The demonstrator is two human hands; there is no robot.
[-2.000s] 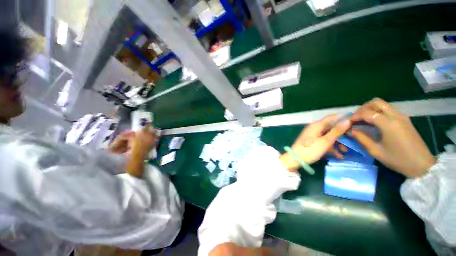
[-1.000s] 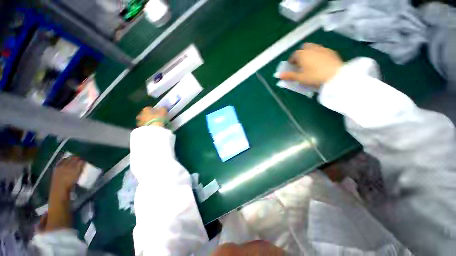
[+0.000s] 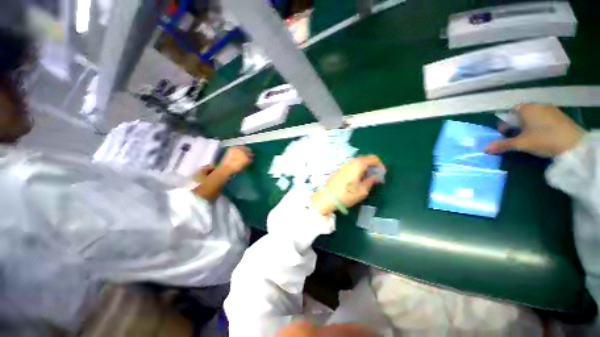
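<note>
My left hand (image 3: 350, 184), with a green wristband, is closed on a small pale packet (image 3: 375, 173) just right of the loose pile of small packets (image 3: 314, 158). Two more small packets (image 3: 385, 226) lie on the bench nearer me. My right hand (image 3: 541, 130) pinches a small whitish item (image 3: 508, 119), perhaps a packet, beside the upper blue card stack (image 3: 466, 142). Its fingertips reach that stack's right edge; touching cannot be told. A second blue stack (image 3: 468, 192) lies just below it.
The pale edge rail (image 3: 408, 112) separates the bench from the green belt (image 3: 388, 59). An open box (image 3: 497, 66) and a printed box (image 3: 512, 24) lie on the belt at upper right. A grey post (image 3: 289, 62) stands ahead. A co-worker's white sleeve (image 3: 191, 220) is at left.
My left hand has moved from the boxes on the belt to beside the packet pile. My right hand has moved from the far right bench to the blue cards. The view has turned left.
</note>
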